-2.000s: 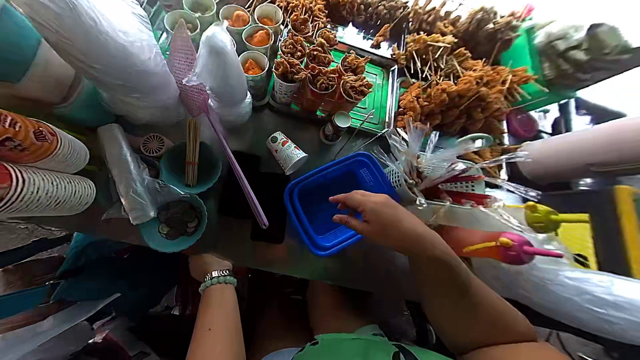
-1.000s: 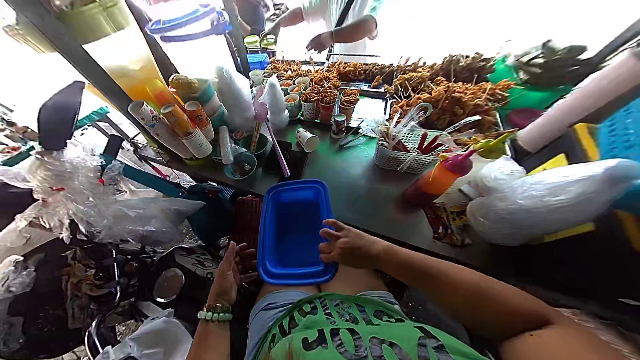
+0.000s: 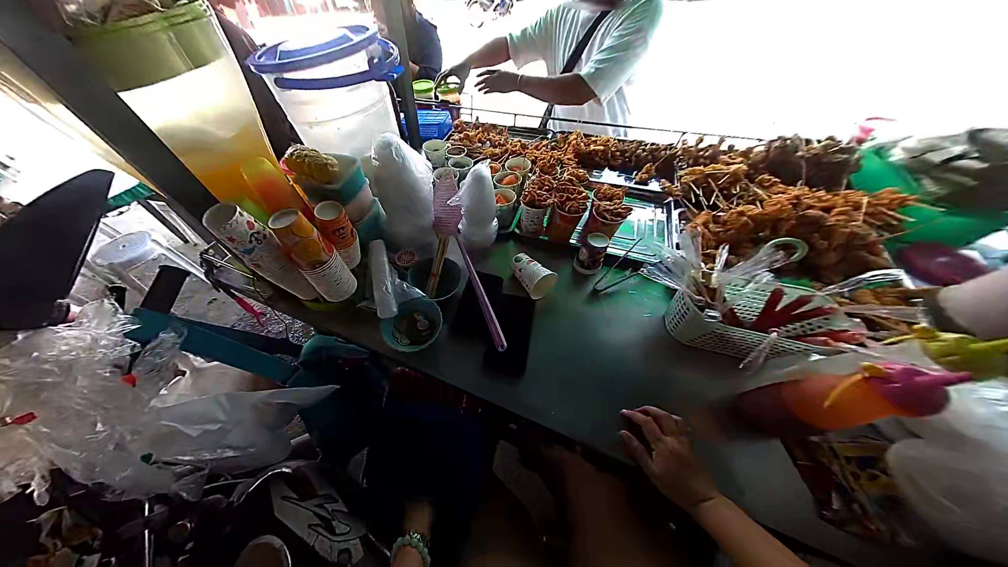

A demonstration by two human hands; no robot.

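Note:
My right hand (image 3: 665, 457) rests on the front edge of the dark counter (image 3: 583, 378), its fingers apart and holding nothing. Only the wrist of my left arm shows, low in the frame, with a green bead bracelet (image 3: 412, 543); the hand itself is lost in dark shadow. Left of my right hand, a pink fly swatter (image 3: 482, 299) stands head up, its handle slanting across a black flat object (image 3: 510, 335). A printed paper cup (image 3: 535, 276) lies on its side behind it. Sauce bottles (image 3: 827, 402) are right of my right hand.
Cups of fried food (image 3: 568, 209) and piles of fried skewers (image 3: 787, 205) fill the back. A white plastic basket (image 3: 732, 323) stands at right, stacked paper cups (image 3: 311, 252) and a drink container (image 3: 189, 118) at left. Plastic bags (image 3: 220, 417) hang lower left. A person (image 3: 583, 63) stands across the counter.
The blue plastic basin, on the counter two seconds ago and over my lap one second ago, is no longer visible. My right hand has let it go and is now on the counter edge.

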